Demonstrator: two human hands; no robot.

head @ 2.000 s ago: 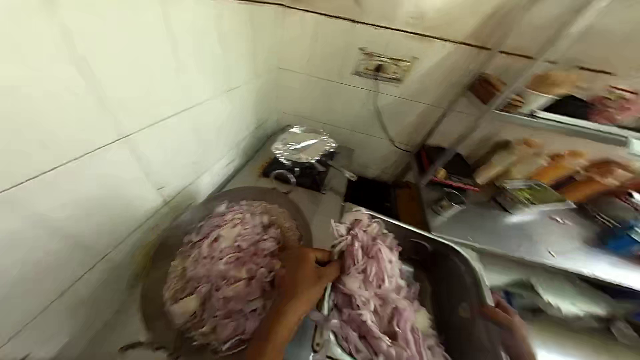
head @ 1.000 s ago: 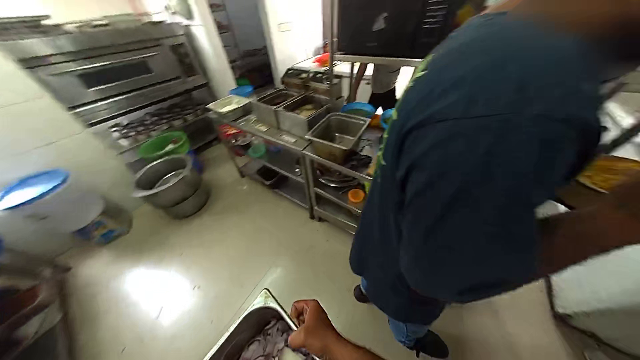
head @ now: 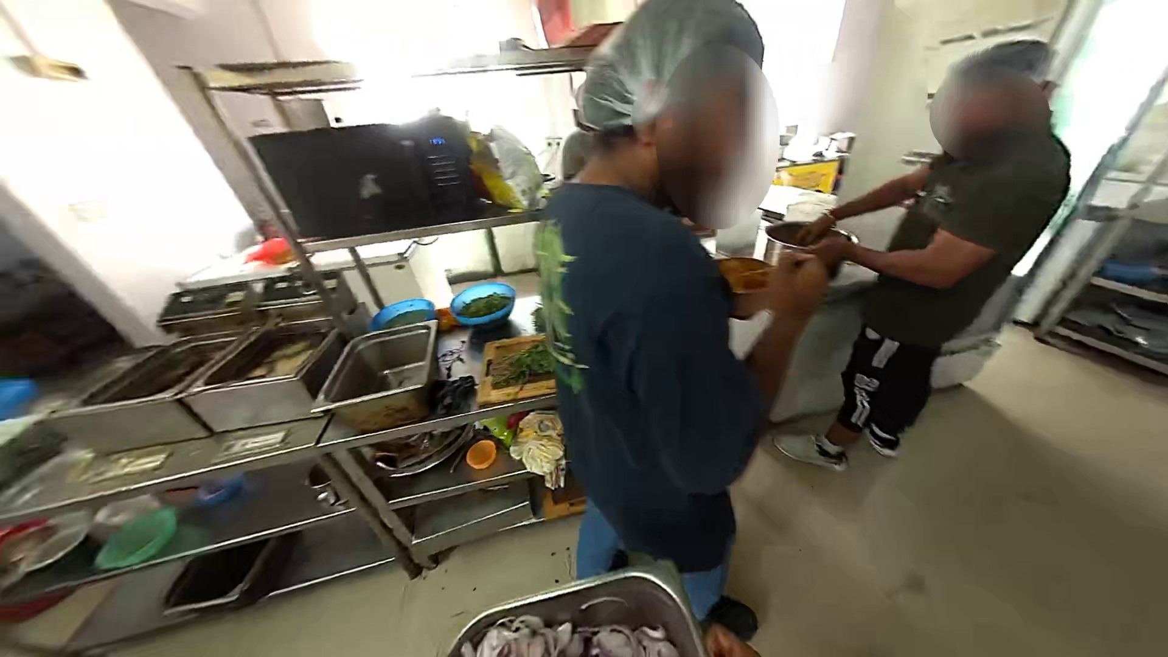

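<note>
A rectangular steel pan point(head: 671, 593) tilts at the bottom edge of the head view, its lower part cut off. Sliced red onions point(head: 570, 639) lie inside it. Only a small part of my right hand point(head: 727, 642) shows, against the pan's right side at its rim; its fingers are mostly out of frame. My left hand is outside the view.
A person in a dark blue shirt point(head: 639, 338) stands just beyond the pan. Another person point(head: 967, 246) works over a steel pot point(head: 776, 239) at the right. Steel shelving point(head: 365, 438) with deep steel containers point(head: 388, 370) stands at the left.
The view has swung from the stove corner to the room. Two seconds ago one hand was at the onions between a wide pan and the steel pan; now the wide pan is out of view.
</note>
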